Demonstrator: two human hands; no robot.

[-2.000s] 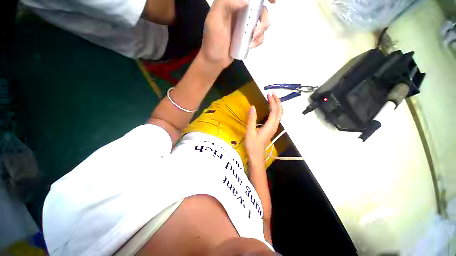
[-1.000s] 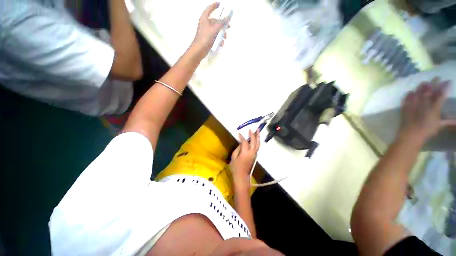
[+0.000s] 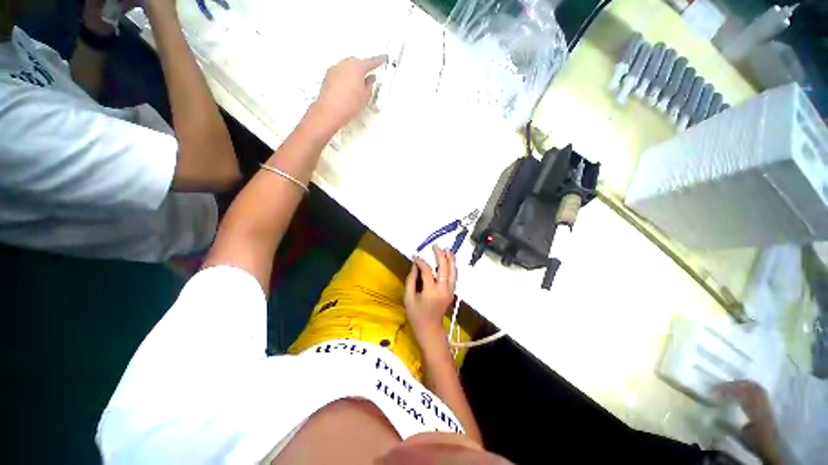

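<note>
My left hand is over the bench at upper centre, index finger extended, beside a pale, thin item that blends into the bright bench. Nothing clearly shows in its grasp. My right hand rests at the bench edge by my lap, fingers apart and empty. Blue-handled nippers lie open just beyond its fingertips. A black bench device with a small red light and a tan and white part stands right of them. A pale cord hangs near my right wrist.
Crumpled clear plastic bags lie behind the device. Grey-silver sticks stand in a row at upper right, near a stack of white trays. A neighbour's arm is at left; another person's blurred hand is at lower right, by a white tray.
My left hand held a white stick two seconds ago; it has moved out over the bench and no stick shows in it. Another person's arm has left the white stack. The view has shifted.
</note>
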